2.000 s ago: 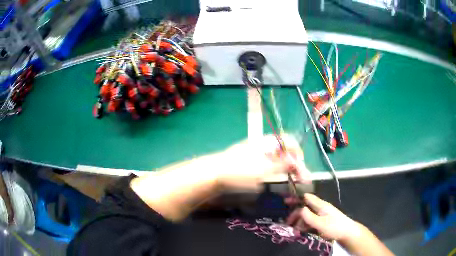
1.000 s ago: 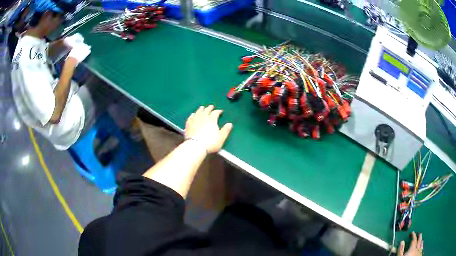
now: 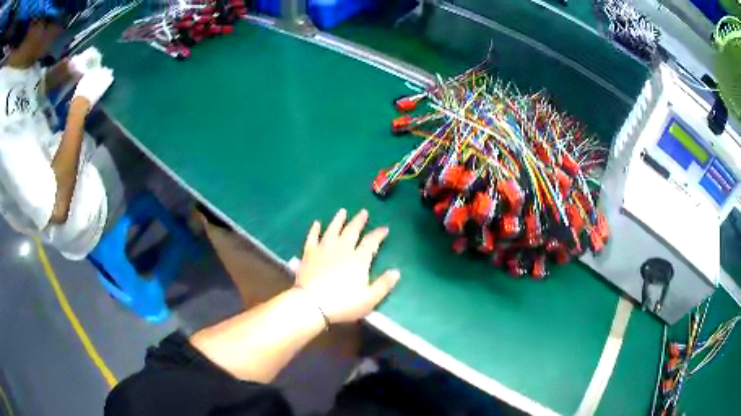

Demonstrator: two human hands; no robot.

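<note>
My left hand (image 3: 344, 265) rests palm down on the near edge of the green bench (image 3: 276, 130), fingers spread, holding nothing. My right hand is out of the picture. A large heap of wire harnesses (image 3: 508, 199) with red-black connectors and multi-coloured wires lies to the right of my left hand, not touched by it. The white-grey machine (image 3: 678, 231) stands right of the heap, with a round black head (image 3: 656, 272) in its front. A smaller harness batch (image 3: 676, 361) lies at the lower right, cut off by the picture's edge.
A person in a white top and white gloves (image 3: 57, 138) works at the bench's far left, beside a blue stool (image 3: 134, 276). More red-black harnesses (image 3: 199, 24) lie at the back left. A pale strip (image 3: 608, 357) runs from the machine to the bench edge. A green fan stands at upper right.
The view has shifted since one second ago. My right hand, at the lower right then, has left the picture. My left hand stays spread at the bench edge; two seconds ago both hands held wires.
</note>
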